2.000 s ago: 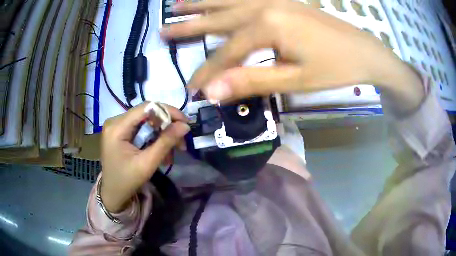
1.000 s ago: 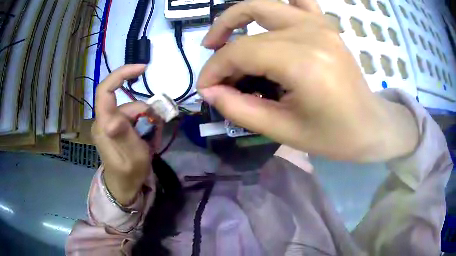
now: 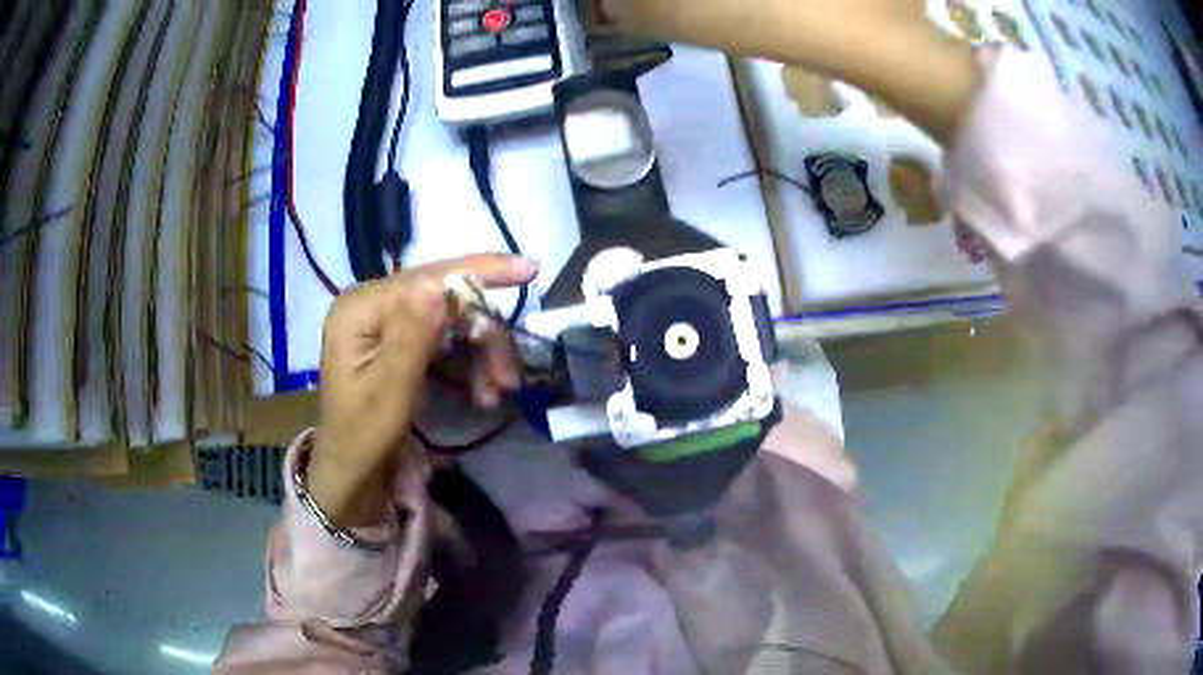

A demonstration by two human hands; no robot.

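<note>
The black round fan rotor (image 3: 681, 342) with a light centre sits in its silver-white four-cornered frame on the black test fixture (image 3: 660, 477), which has a green strip near its front edge. My left hand (image 3: 409, 350), left of the fixture, pinches a small whitish connector (image 3: 464, 298); thin wires run from it toward the fixture. My right hand is cut off by the top edge; only the wrist and forearm (image 3: 805, 33) show, reaching over the meter area. The handheld meter (image 3: 505, 66) stands behind the fixture, with a round grey disc (image 3: 608, 139) on a black arm beside it.
A foam tray (image 3: 844, 280) at right holds a small unit (image 3: 844, 195) with a thin lead. Stacked filled trays (image 3: 119, 264) with hanging wires stand at left. A thick black cable (image 3: 373, 145) and a red lead run beside the blue tape.
My right hand has moved from over the fixture up and out of the top edge, uncovering the rotor. My left hand has moved slightly right, still holding the connector. The meter and tray unit now show.
</note>
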